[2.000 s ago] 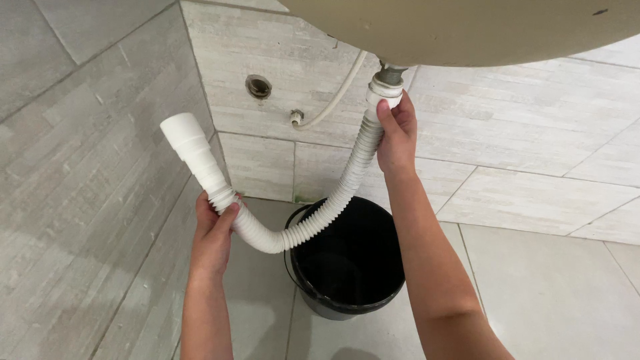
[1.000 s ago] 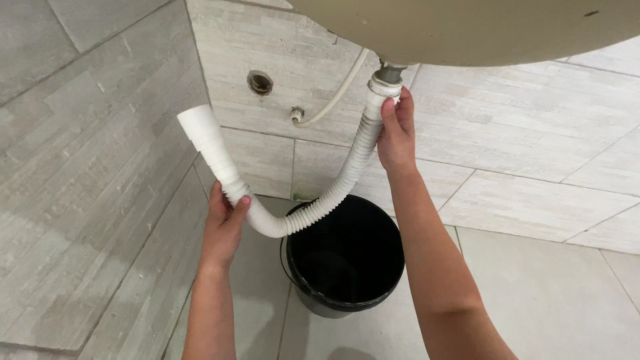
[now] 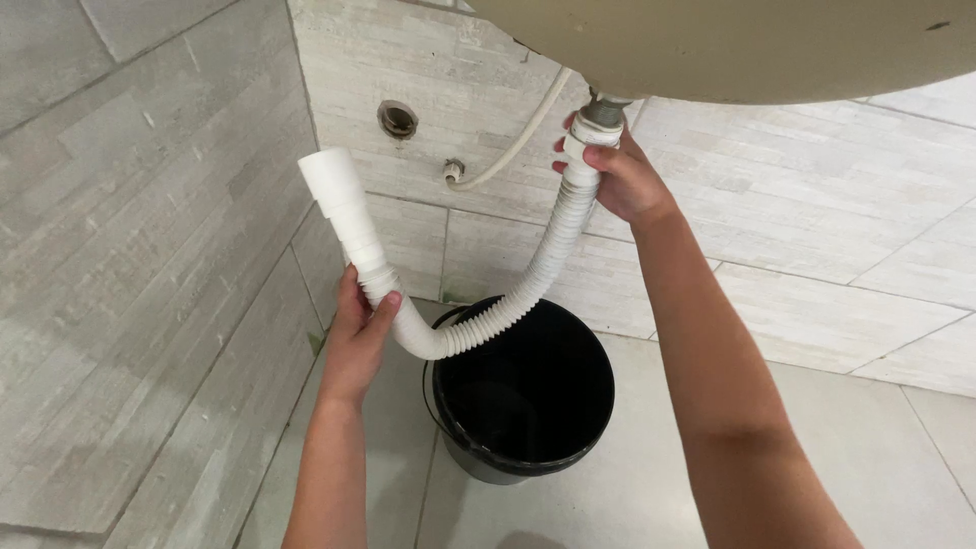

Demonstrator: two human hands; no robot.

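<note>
A white corrugated drain hose (image 3: pixel 549 255) hangs in a curve from the threaded drain tailpiece (image 3: pixel 603 112) under the sink basin (image 3: pixel 724 46). My left hand (image 3: pixel 362 324) grips the hose just below its smooth stepped end piece (image 3: pixel 335 187), which tilts upward with its wide end free. Around the white coupling nut (image 3: pixel 596 133) at the hose's upper end, my right hand (image 3: pixel 621 171) has its fingers behind and its thumb in front. The hose bend passes over the left rim of a black bucket (image 3: pixel 602 389) on the floor.
In the tiled back wall is a round drain opening (image 3: pixel 398 120). A thin white supply hose (image 3: pixel 526 136) runs from a wall fitting (image 3: pixel 454 169) up behind the basin. The side wall (image 3: pixel 152 274) stands close on the left, and the bucket's wire handle (image 3: pixel 428 396) hangs at its left side.
My left hand has moved slightly to the right with the hose's free end. The fingers of my right hand have wrapped further around the coupling nut.
</note>
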